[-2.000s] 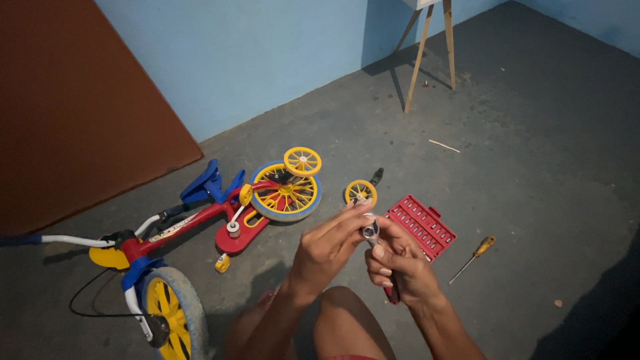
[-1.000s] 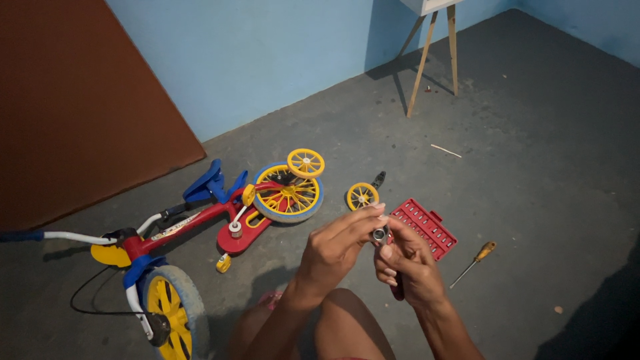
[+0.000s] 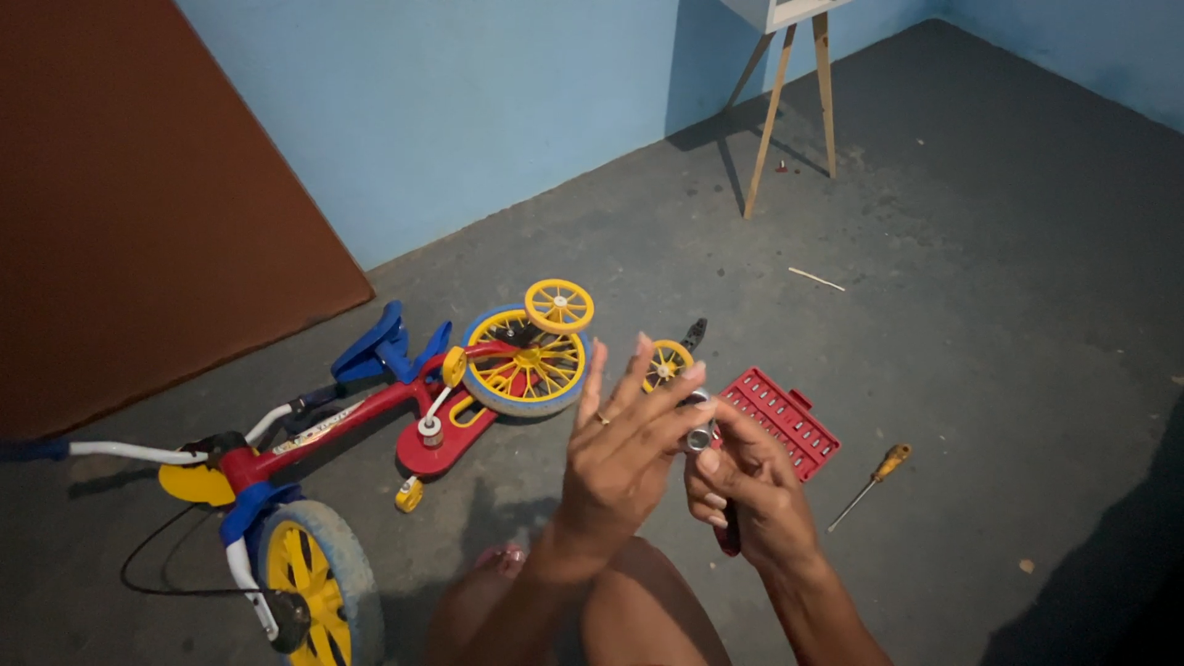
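Note:
My right hand [image 3: 754, 476] is closed around a ratchet wrench with a dark red handle [image 3: 728, 532]. A silvery socket [image 3: 699, 437] sits at the wrench's head, its open end facing me. My left hand [image 3: 629, 453] touches the head with thumb and index finger, while its other fingers are spread; the thumb is mostly hidden. Just behind my right hand lies a red case of small bits and sockets [image 3: 782, 421]. A child's bicycle [image 3: 342, 425], red with yellow wheels, lies on its side to the left of my hands.
A loose yellow training wheel [image 3: 666, 363] with a black bracket lies beyond my hands. On the right is a screwdriver with a yellow handle [image 3: 890, 460]. A thin stick [image 3: 817, 278] lies farther back, near a wooden-legged stand [image 3: 775, 120]. A brown panel [image 3: 176, 203] leans at left.
The fingers of my left hand have spread and lifted around the wrench's head. My right hand keeps its hold on the wrench.

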